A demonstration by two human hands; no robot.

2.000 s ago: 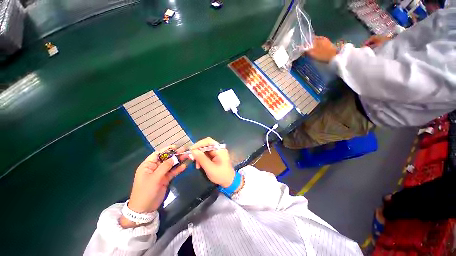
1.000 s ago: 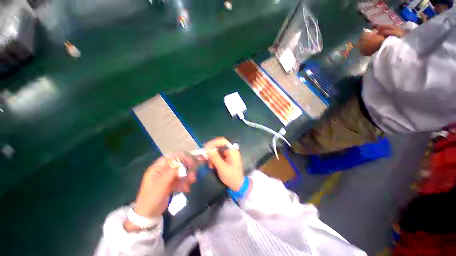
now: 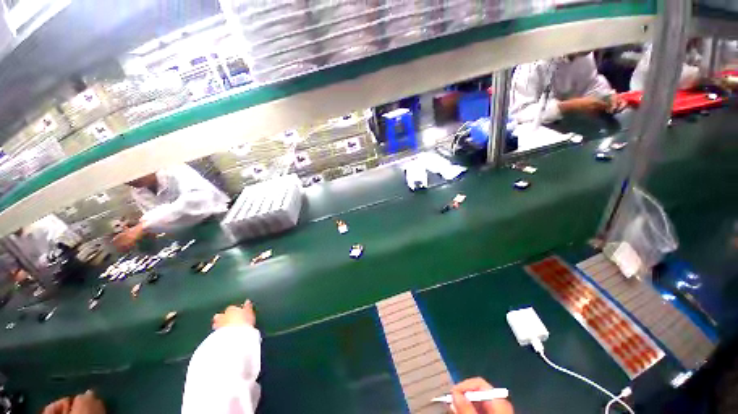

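My left hand (image 3: 234, 314) reaches forward to the near edge of the green conveyor belt (image 3: 311, 303); its fingers are small and bunched, and I cannot tell if they hold anything. My right hand (image 3: 477, 398), cut off by the bottom edge, grips a white pen-like tool (image 3: 490, 394). The tool's thin tip points left over the lower end of the tan sheet with dark cross lines and blue edges (image 3: 414, 349). Small circuit modules lie scattered on the belt, one of them (image 3: 356, 251) beyond the tan sheet.
A white adapter (image 3: 528, 326) with cable, an orange sticker sheet (image 3: 595, 314) and a second tan sheet (image 3: 647, 309) lie right. A clear bag (image 3: 645, 234) is by the metal post (image 3: 652, 113). Pale stacked trays (image 3: 265, 209) stand across. Another person's hand (image 3: 74, 405) shows bottom left.
The view has tilted up to the belt and shelf. My left hand has left my right hand and stretched out to the belt; my right hand still grips the tool.
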